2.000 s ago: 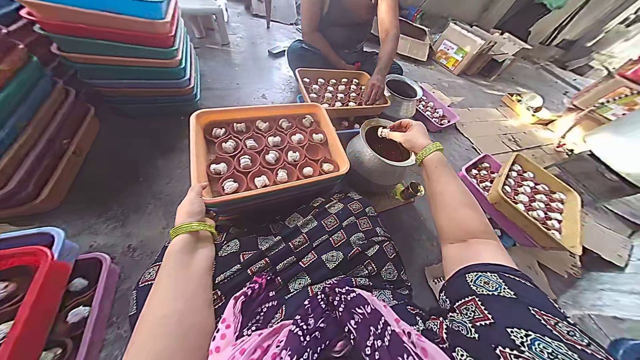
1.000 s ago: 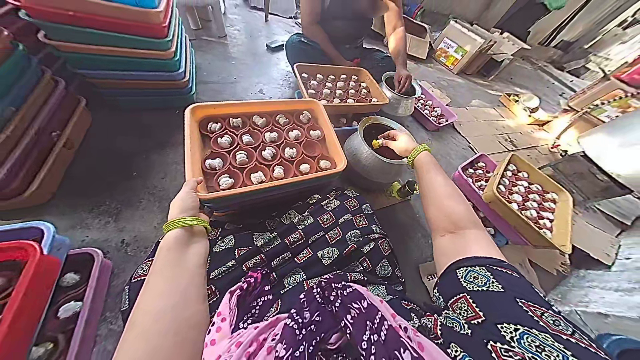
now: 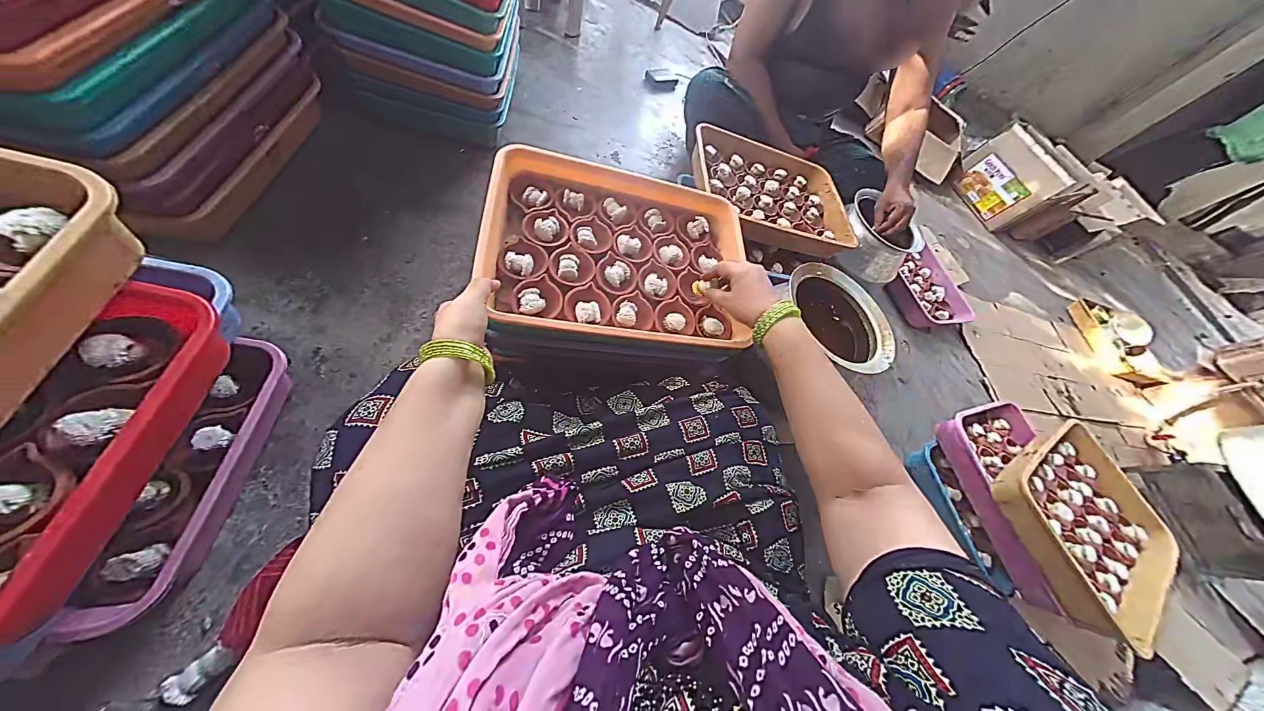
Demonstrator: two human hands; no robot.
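Observation:
An orange plastic tray (image 3: 612, 170) rests before me on other stacked trays and holds rows of small clay cups (image 3: 580, 265), most with a whitish lump inside. My left hand (image 3: 466, 314) grips the tray's near left edge. Over the tray's right side, my right hand (image 3: 741, 291) pinches a small yellow thing at its fingertips, close to the cups there. Right beside the tray stands a metal pot (image 3: 882, 341) with dark liquid in it.
Opposite sits another person, one hand (image 3: 896, 209) at a second pot (image 3: 889, 259), near another filled orange tray (image 3: 825, 237). Stacked trays (image 3: 425, 69) rise at the back left; a red tray (image 3: 188, 395) lies near left. A yellow tray (image 3: 1155, 583) and flattened cardboard (image 3: 1027, 360) are at right.
My right hand has moved left from above the pot to the right side of the orange tray, still holding the small yellow thing. My left hand stays on the tray's edge. The view has shifted.

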